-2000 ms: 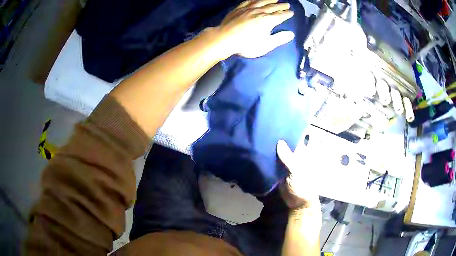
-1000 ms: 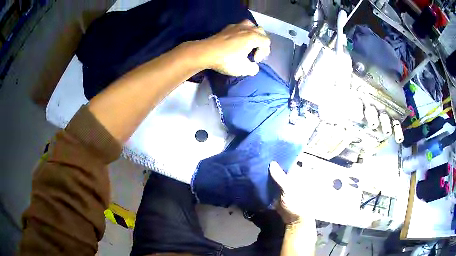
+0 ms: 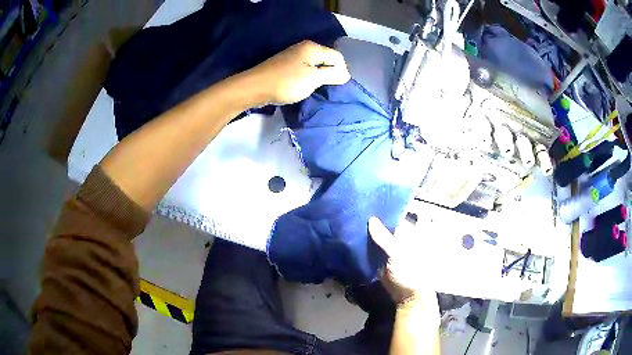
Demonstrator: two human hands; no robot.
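Observation:
A navy cloth piece (image 3: 353, 201), bright blue under the lamp, runs from the needle area of the pale overlock machine (image 3: 443, 90) to the table's front edge. Its left side has a stitched edge with loose pale threads. My left hand (image 3: 305, 73) is closed on the far end of the cloth, left of the needle area; its fingertips are partly hidden. My right hand (image 3: 402, 267) holds the near right edge, thumb on top and fingers hidden; it is overexposed. The presser foot (image 3: 402, 142) is over the cloth, its detail lost in glare.
A large dark navy garment (image 3: 208, 55) is heaped at the table's far left. The white table (image 3: 215, 173) has a ruler-marked front edge. An accessory tray (image 3: 528, 267) is at the right front. Dark thread cones (image 3: 603, 236) stand right of the machine.
My left hand has gone from lying flat on the cloth to gripping it, and has moved left and nearer. The cloth now gathers in folds toward the needle area. My right hand stays at the near edge.

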